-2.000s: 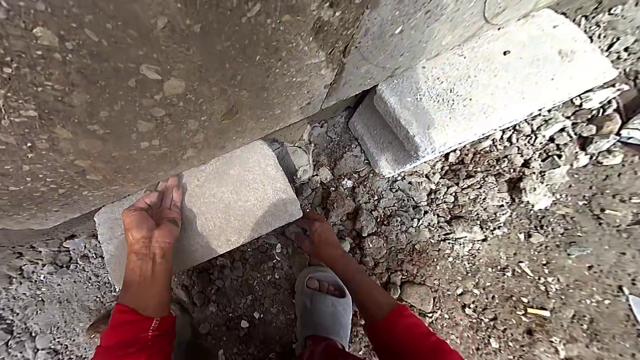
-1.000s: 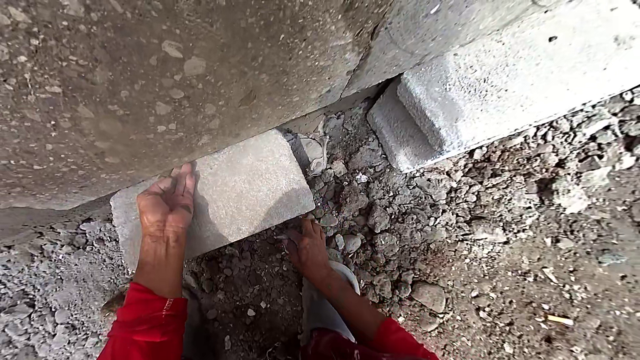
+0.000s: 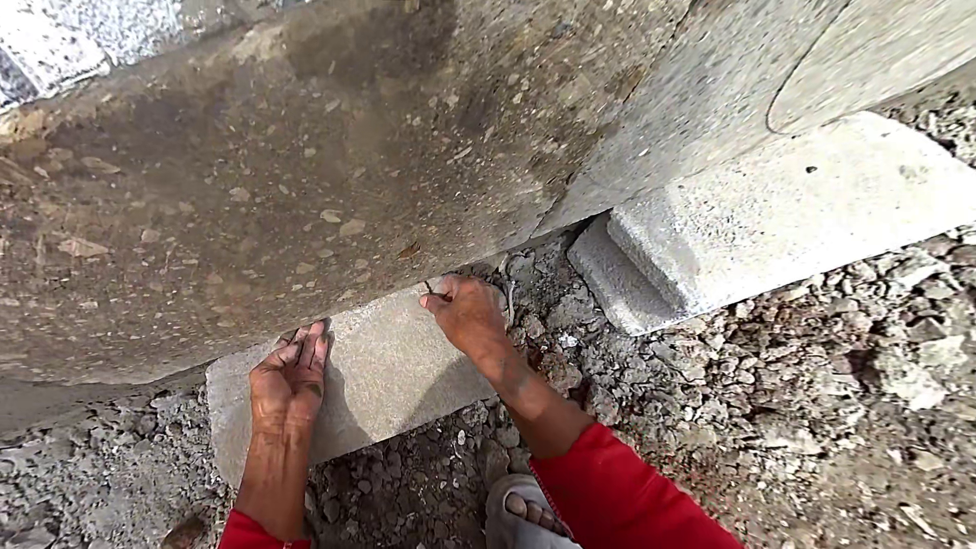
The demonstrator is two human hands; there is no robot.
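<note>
A flat pale concrete slab (image 3: 404, 374) lies on the rubble against the foot of a rough concrete wall (image 3: 328, 175). My left hand (image 3: 288, 381) is palm up over the slab's left part, its fingertips at the wall's lower edge and nothing seen in it. At the slab's far right corner is my right hand (image 3: 467, 311), its fingers curled with a small dark thin piece, perhaps a twig or nail, showing between thumb and finger. Part of the slab is hidden under both hands.
Two stacked pale concrete slabs (image 3: 801, 206) lie along the wall at the right, the lower one (image 3: 618, 282) jutting out. Broken stones and soil (image 3: 709, 381) cover the ground. My sandaled foot (image 3: 526, 511) is at the bottom. A pale block (image 3: 46, 46) shows at top left.
My right hand has moved from the slab's near right corner up to its far right corner by the wall. The left hand stays over the slab's left part.
</note>
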